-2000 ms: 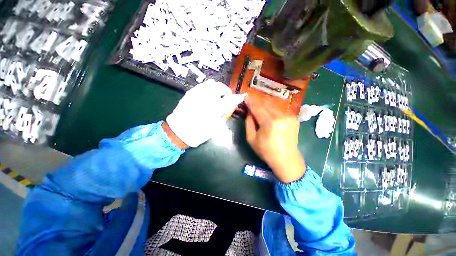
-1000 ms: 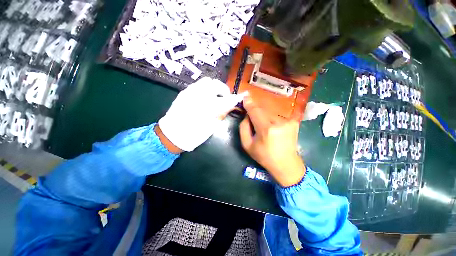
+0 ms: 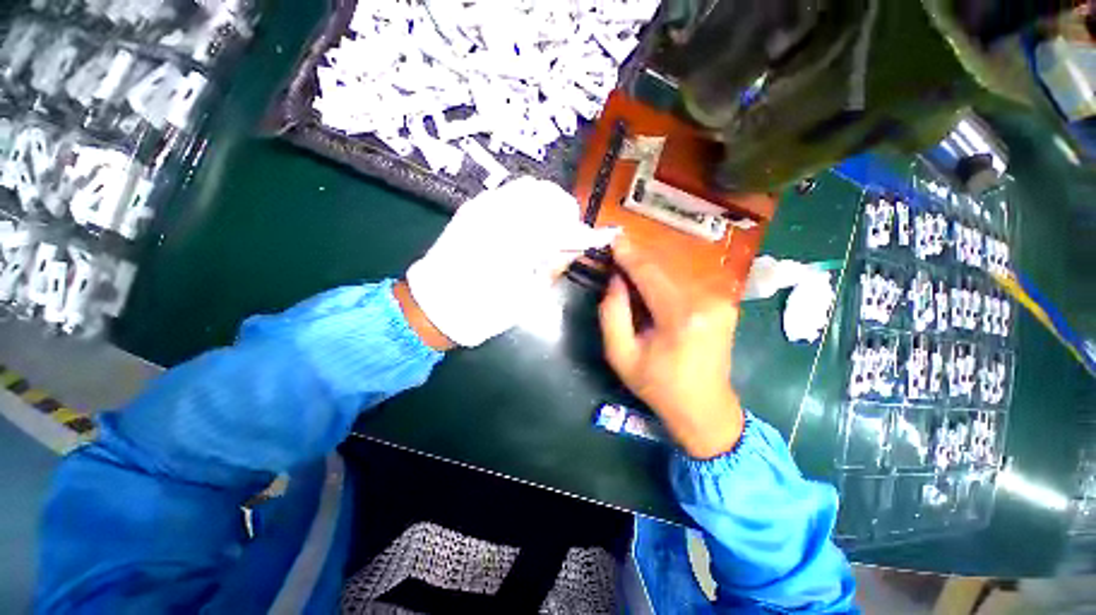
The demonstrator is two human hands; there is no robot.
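My left hand (image 3: 495, 262), in a white glove, holds a small white plastic part (image 3: 594, 238) by the near left edge of the orange-brown fixture (image 3: 679, 255). My right hand (image 3: 675, 336), bare, has its fingertips at the same part; whether it grips anything is hidden by the fingers. A pale metal seat (image 3: 683, 209) lies on top of the fixture, with a black line along its left side. A small dark item shows between the hands at the fixture's near corner.
A black tray (image 3: 409, 180) heaped with white parts stands behind my left hand. The olive-green press head (image 3: 829, 96) overhangs the fixture. Blister trays stand left (image 3: 72, 180) and right (image 3: 931, 336). A crumpled white lump (image 3: 808, 300) and blue-and-white item (image 3: 625, 421) lie nearby.
Both hands stay together at the fixture's near left edge with little change. The whole view shifts slightly between frames.
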